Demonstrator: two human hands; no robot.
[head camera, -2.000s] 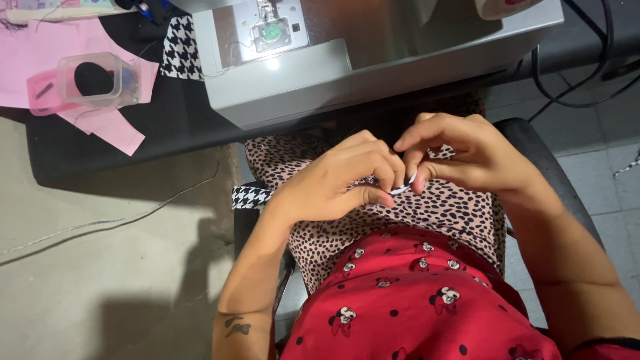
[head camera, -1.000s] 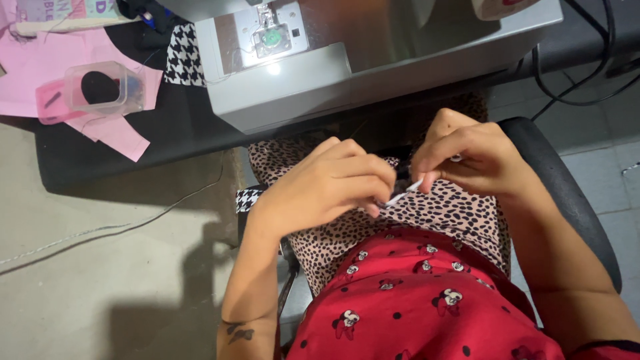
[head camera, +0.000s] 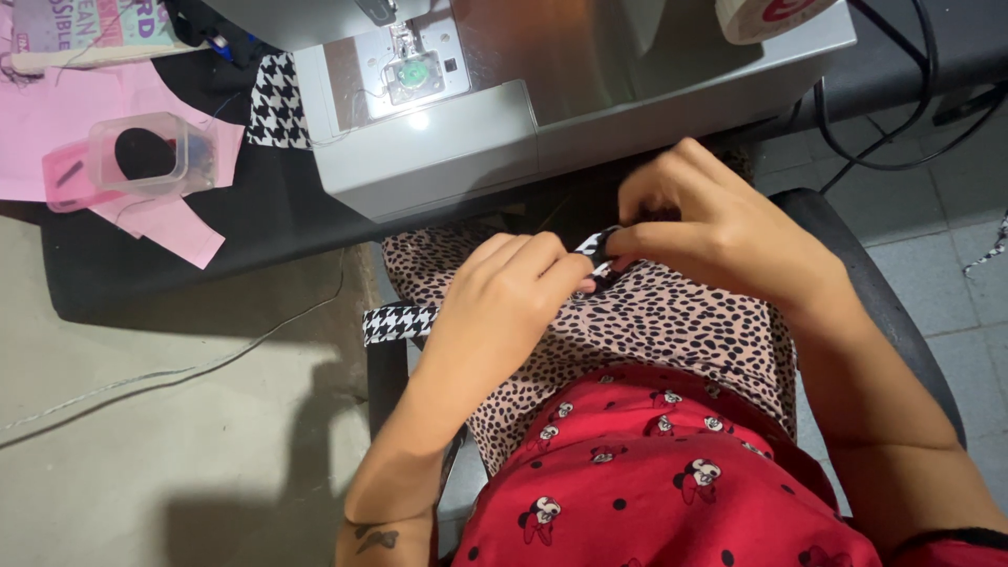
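A narrow houndstooth fabric strip (head camera: 592, 250) in black and white lies between my hands above my lap. My left hand (head camera: 512, 295) grips it with the fingertips, knuckles up. My right hand (head camera: 701, 224) pinches it between thumb and curled fingers, whose tips are partly hidden. A length of houndstooth fabric (head camera: 400, 323) shows to the left of my left wrist; whether it joins the held strip cannot be seen. The sewing machine (head camera: 441, 157) stands on the table just beyond my hands, its presser foot (head camera: 405, 47) over the needle plate.
A houndstooth piece (head camera: 279, 102) touches the machine's left side. Pink sheets (head camera: 185, 228), a clear plastic container (head camera: 185, 157) and a printed booklet (head camera: 94, 31) lie on the black table (head camera: 157, 272). Black cables (head camera: 917, 157) hang at the right, near the chair (head camera: 874, 283).
My right hand has moved up and its fingers have shifted on the strip. More of the strip's houndstooth pattern shows between my hands now, where a thin white edge showed before.
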